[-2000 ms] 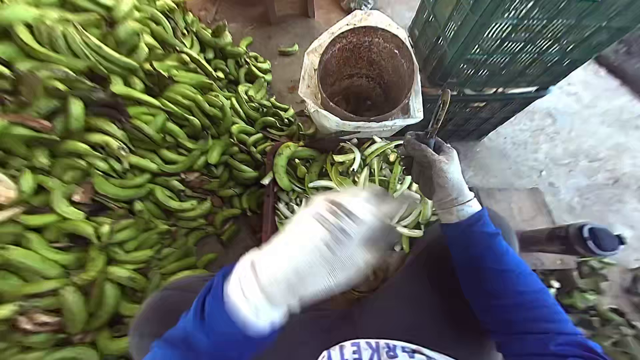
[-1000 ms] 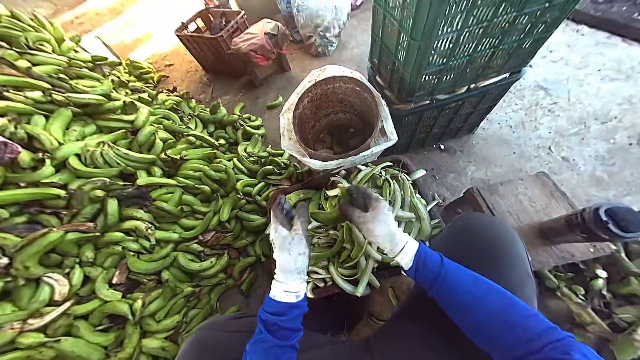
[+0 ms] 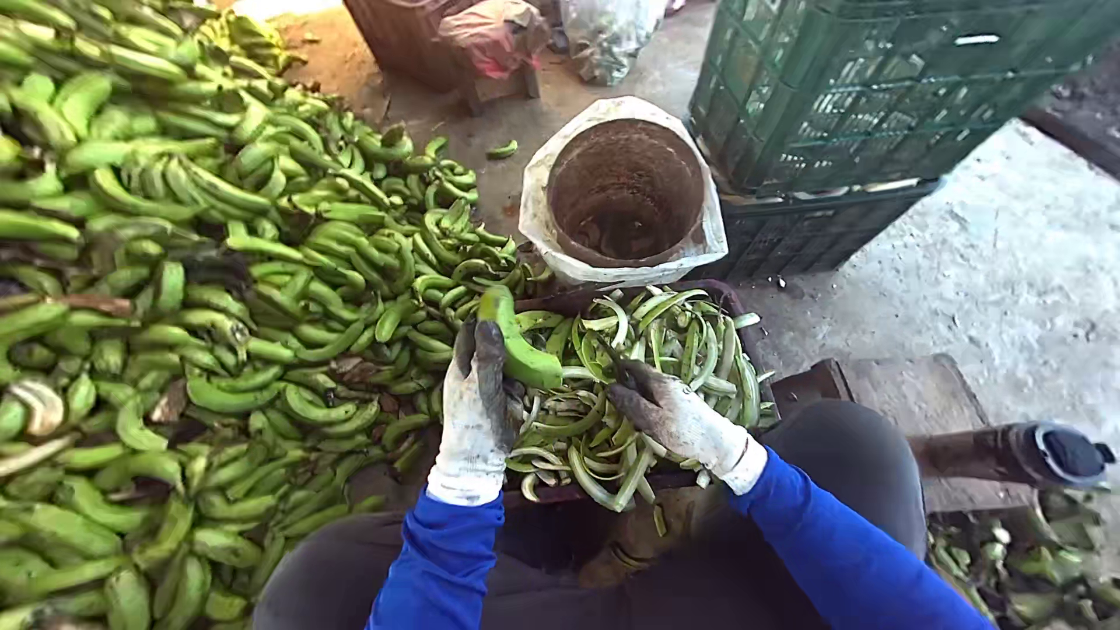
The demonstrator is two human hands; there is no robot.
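Note:
My left hand (image 3: 479, 394), in a white glove with dark, stained fingers, grips a green plantain or banana (image 3: 521, 350) that curves down toward the right. My right hand (image 3: 669, 411), gloved alike, has its fingers closed around a small dark tool (image 3: 610, 352), probably a knife, whose tip points up and left. Both hands are above a dark crate (image 3: 731, 302) heaped with long green and whitish peel strips (image 3: 604, 459). Just beyond the crate stands a round, rust-brown container (image 3: 626, 188) with a white plastic sheet around its rim.
A large heap of green bananas or plantains (image 3: 236, 341) covers the left side. Green plastic crates (image 3: 840, 96) are stacked at the upper right. By my right knee are a wooden board (image 3: 910, 402) and a dark tumbler (image 3: 1019, 453). A brown crate (image 3: 394, 35) stands at the back.
My left hand now holds a green fruit raised at the left of the peel crate; one second ago both hands were lower over the peels. Two seconds ago my left hand was blurred in motion.

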